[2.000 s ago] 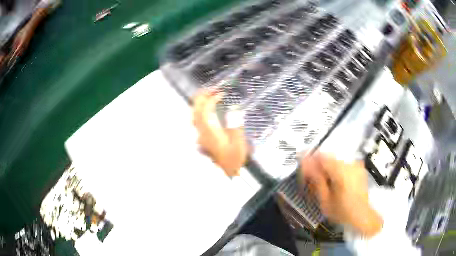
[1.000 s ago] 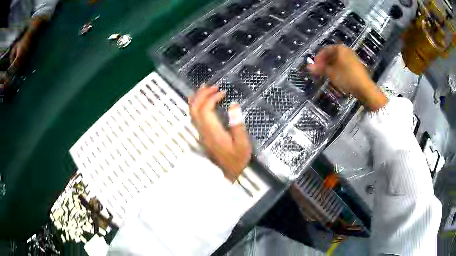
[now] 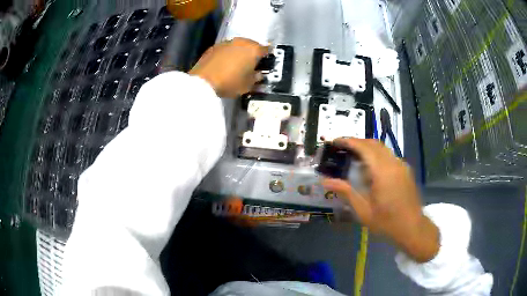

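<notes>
My left hand [image 3: 231, 65] is at the upper left pressing fixture [image 3: 279, 72], its fingertips on a small dark unit [image 3: 266, 62] over the white plate; the fingers partly hide it. My right hand [image 3: 384, 193] holds a black square watch case [image 3: 335, 160] between thumb and fingers, just in front of the lower right fixture [image 3: 342, 122]. The lower left fixture [image 3: 266, 124] and upper right fixture [image 3: 344, 73] show bare white plates in black frames.
The press machine's front [image 3: 242, 178] has round buttons. A blister tray [image 3: 95, 87] of black units lies left, partly behind my left sleeve. A slotted white sheet [image 3: 49, 263] shows lower left. Blue-handled cutters [image 3: 386, 124] lie on the machine's right edge. Plastic-wrapped stacks [image 3: 474, 87] stand right.
The view has turned right, from the blister tray to the fixtures. Both hands have moved from the tray to the machine top. The right hand now holds a black case.
</notes>
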